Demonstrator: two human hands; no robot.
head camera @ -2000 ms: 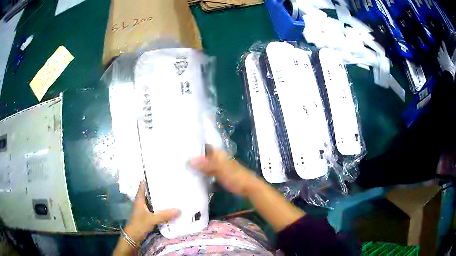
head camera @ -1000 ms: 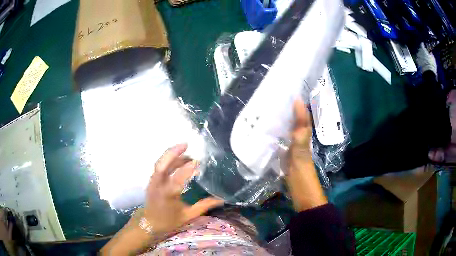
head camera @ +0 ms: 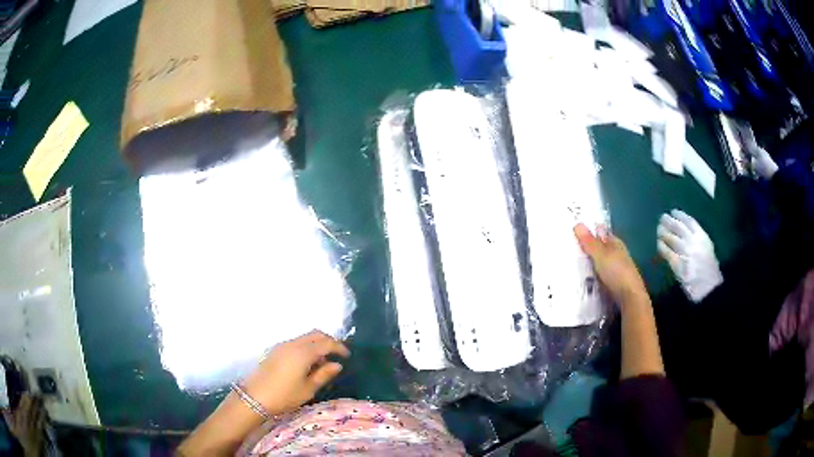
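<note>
Three white bagged laminators [head camera: 473,232] lie side by side at centre right in crinkled film. My right hand [head camera: 616,263] holds the rightmost laminator [head camera: 558,214] at the right edge of its lower half; some fingers are hidden. My left hand [head camera: 303,368] is empty, fingers loosely bent and apart, at the lower right edge of the clear bag stack [head camera: 241,277]. The stack looks shiny white from glare. Its far end lies inside the open mouth of the brown carton sleeve [head camera: 210,76].
A blue tray [head camera: 471,45] and scattered white slips [head camera: 625,80] lie beyond the laminators. Blue boxes [head camera: 705,54] stand upper right. A neighbour's white-gloved hand [head camera: 689,254] is at right. A pale work board [head camera: 45,312] and yellow paper [head camera: 55,150] lie left. Another person's hand [head camera: 29,419] shows lower left.
My right hand has brought the tilted bagged laminator down to the right of the other two. My left hand stays by the bag stack, its fingers more bent. A gloved hand has appeared at right.
</note>
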